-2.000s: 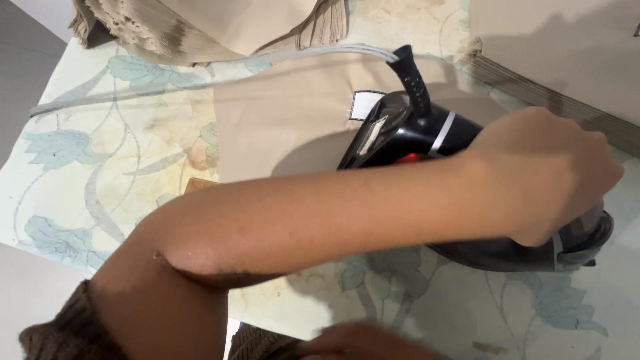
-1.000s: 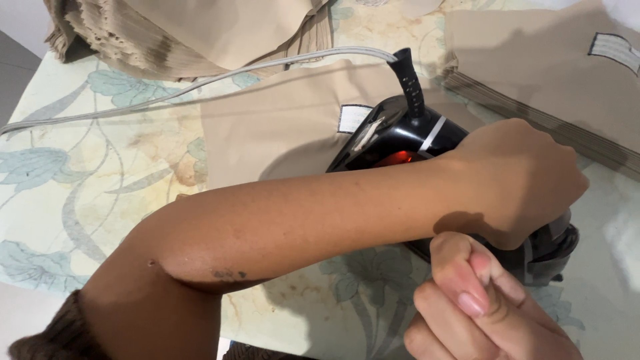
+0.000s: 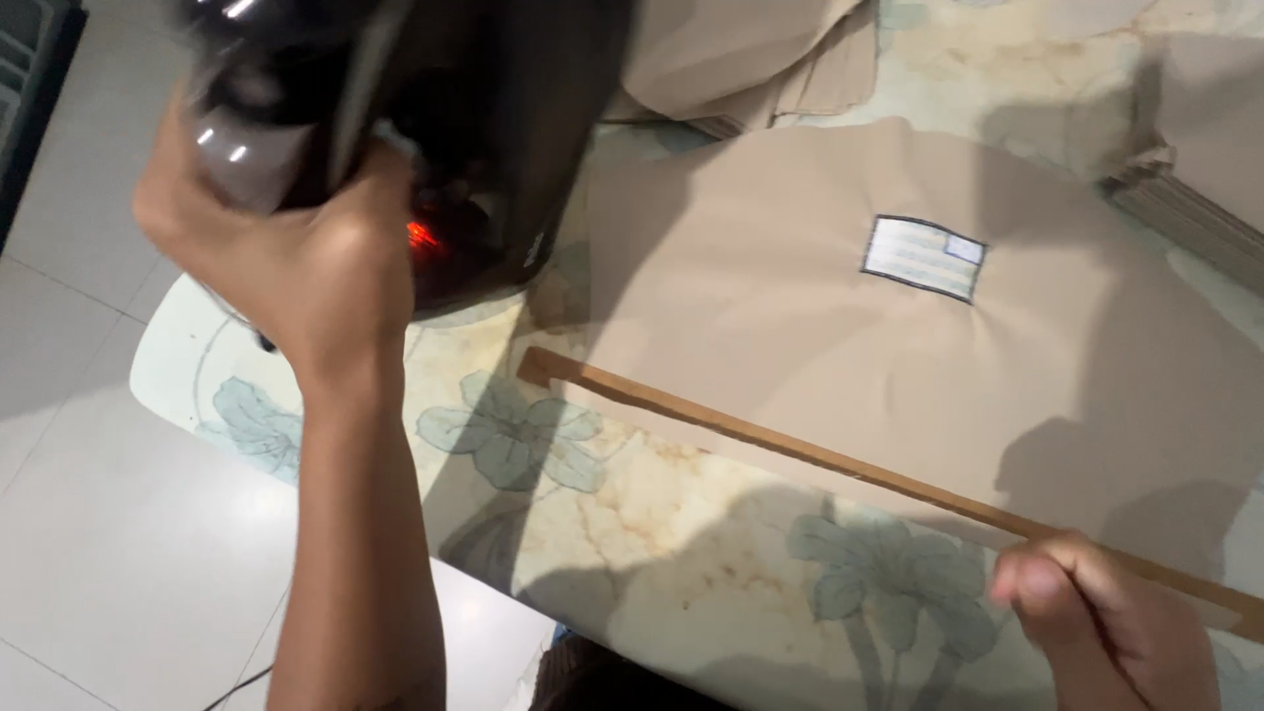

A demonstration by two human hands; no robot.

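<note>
My left hand (image 3: 316, 237) is raised at the upper left, gripping a black clothes iron (image 3: 494, 148) with a red light glowing on it. The iron is blurred and partly cut off by the top edge. Below and to its right, a beige cloth piece (image 3: 770, 296) lies spread out, bearing a small white striped patch (image 3: 924, 259) with a dark border. A thin brown strip (image 3: 790, 449) runs along the cloth's lower edge. At lower right, my right hand (image 3: 1116, 622) has curled fingers against or just over this strip; whether it pinches anything is hidden.
Under the cloth is a padded surface with a floral cover (image 3: 632, 533), its edge running diagonally at lower left. Stacked beige cloth stands at the top centre (image 3: 741, 59) and at the right (image 3: 1205, 188). Pale floor tiles (image 3: 118, 553) and a dark cable (image 3: 237, 686) show at left.
My left hand has lifted the iron from the cloth area and moved it left, uncovering the patch and brown strip. My right hand has moved to the strip's right part. The view has shifted.
</note>
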